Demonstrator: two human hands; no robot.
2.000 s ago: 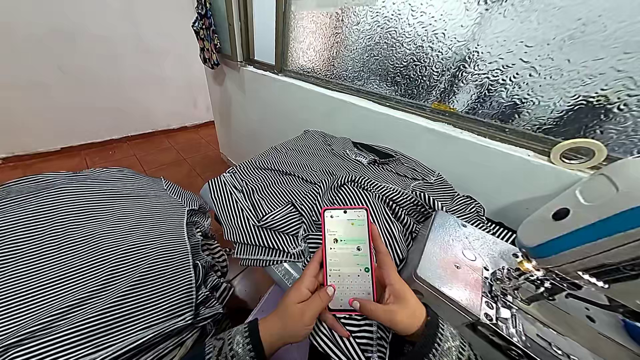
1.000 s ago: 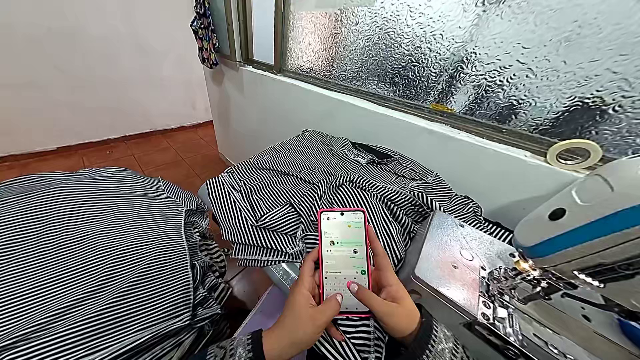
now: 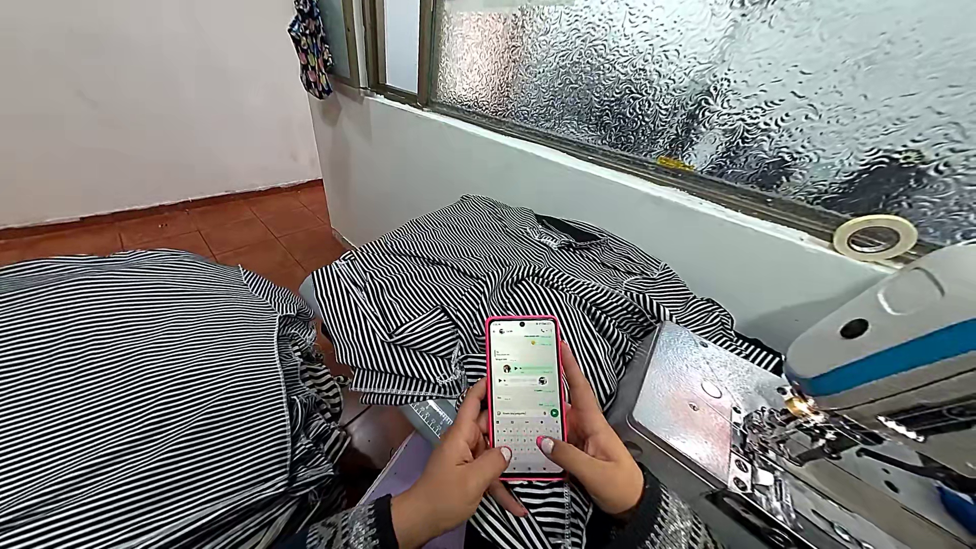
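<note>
A smartphone in a pink case (image 3: 524,396) is held upright between both hands, its lit screen showing a chat and a keyboard. My left hand (image 3: 457,465) grips its left edge, thumb over the lower left of the screen. On the right edge is my right hand (image 3: 598,450), its thumb over the keyboard. Behind the phone lies a black-and-white striped garment (image 3: 442,267), with more striped fabric below my hands. A large pile of striped fabric (image 3: 137,396) is at the left. To the right stands a sewing machine (image 3: 877,366) with its needle area lit.
A roll of tape (image 3: 874,237) rests on the sill of a textured glass window (image 3: 648,84). Part of a ruler (image 3: 431,418) shows beside my left hand. A patterned cloth (image 3: 311,49) hangs at the wall corner above the tiled floor (image 3: 244,229).
My thumbs have shifted over the phone's keyboard. The phone stays in both hands, and the fabric and the sewing machine have not moved.
</note>
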